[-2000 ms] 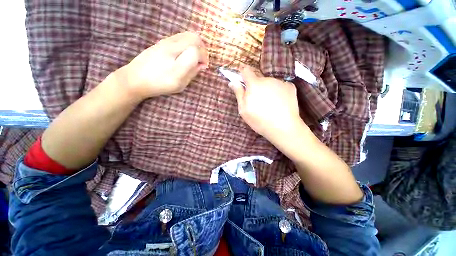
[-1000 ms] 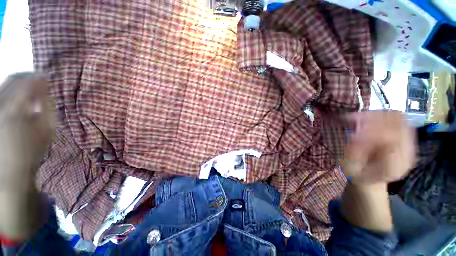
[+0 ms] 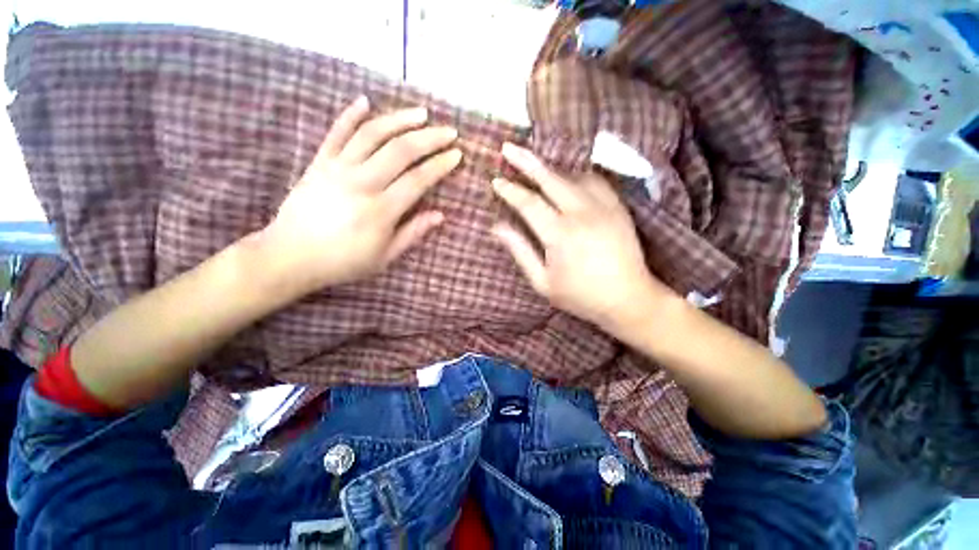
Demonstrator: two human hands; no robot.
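Note:
A large brown-red checked fabric panel (image 3: 215, 140) lies over the white table and my lap. My left hand (image 3: 360, 199) lies flat on it left of the middle, fingers spread. My right hand (image 3: 574, 231) lies on it just right of the middle, fingers apart. Neither hand holds anything that I can see. A folded checked part (image 3: 601, 102) is bunched right of my right hand, with a white piece (image 3: 623, 156) on it. The needle area is not clearly visible; a blurred whitish machine part (image 3: 597, 34) shows at the top.
The white machine head (image 3: 907, 81) with red and blue marks is at the upper right. A thin metal tool (image 3: 846, 204) and a dark tray (image 3: 912, 212) lie on the table's right side. The table's front edge (image 3: 864, 266) runs below them. Dark patterned fabric (image 3: 912, 376) is at the right.
The hands came back from both sides onto the fabric. The panel's far edge has come toward me, baring white table behind it. The pale pointed tool seen earlier in my right hand no longer shows.

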